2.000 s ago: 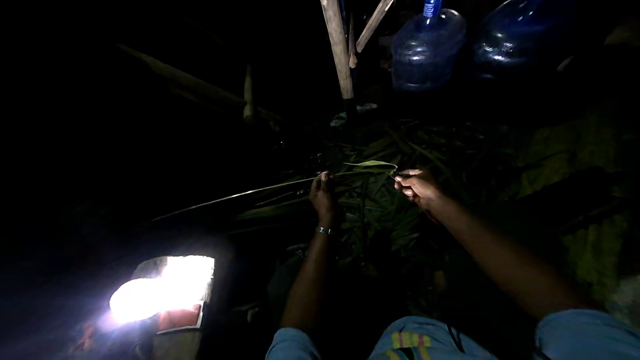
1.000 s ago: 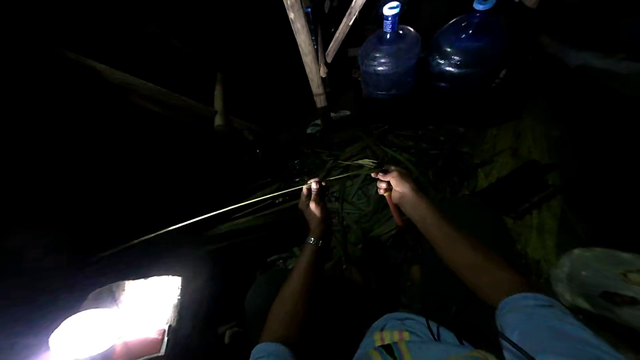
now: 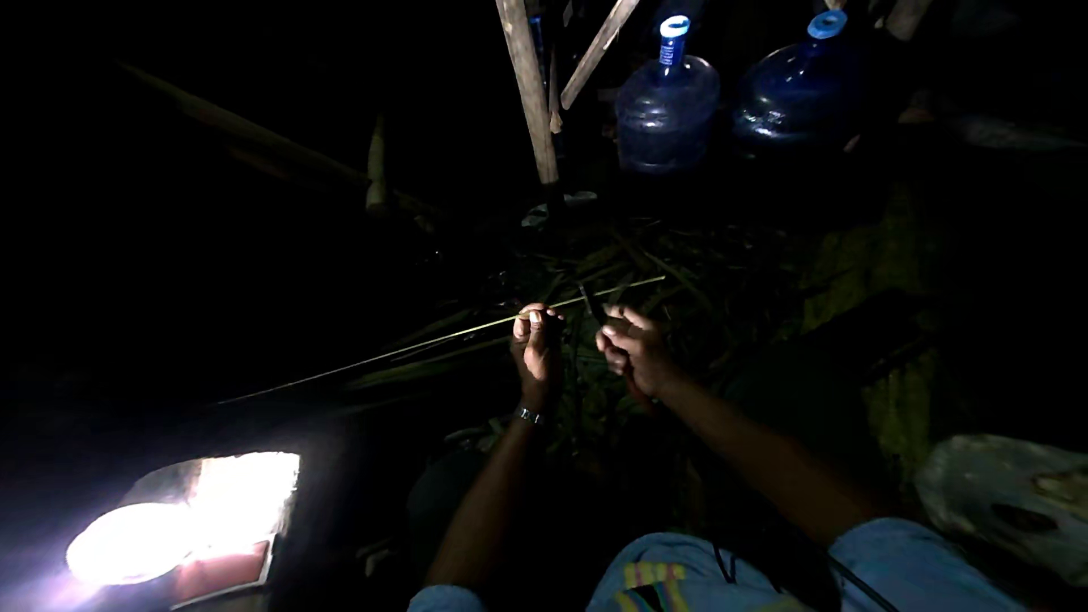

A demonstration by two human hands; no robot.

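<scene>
A long, thin midrib of a palm leaflet (image 3: 425,342) slants from the dark lower left up to the right. My left hand (image 3: 535,348), with a metal band at the wrist, pinches it between thumb and fingers near its thicker end. My right hand (image 3: 633,348) is closed on a knife; its reddish handle (image 3: 637,393) shows below the fist and its dark, narrow blade (image 3: 587,299) points up beside the midrib. Whether the blade touches the midrib I cannot tell. Under both hands lies a heap of green leaf strips (image 3: 697,293), mostly in shadow.
A bright lamp (image 3: 127,544) glows at the lower left. Two large blue water bottles (image 3: 667,115) stand at the back, near wooden poles (image 3: 531,93). A clear plastic bag or container (image 3: 1003,493) lies at the right edge. Much of the surroundings is too dark to make out.
The leafy piece seen at my right hand earlier no longer shows there, and the midrib's right end is bare. My right hand has come a little nearer to my left.
</scene>
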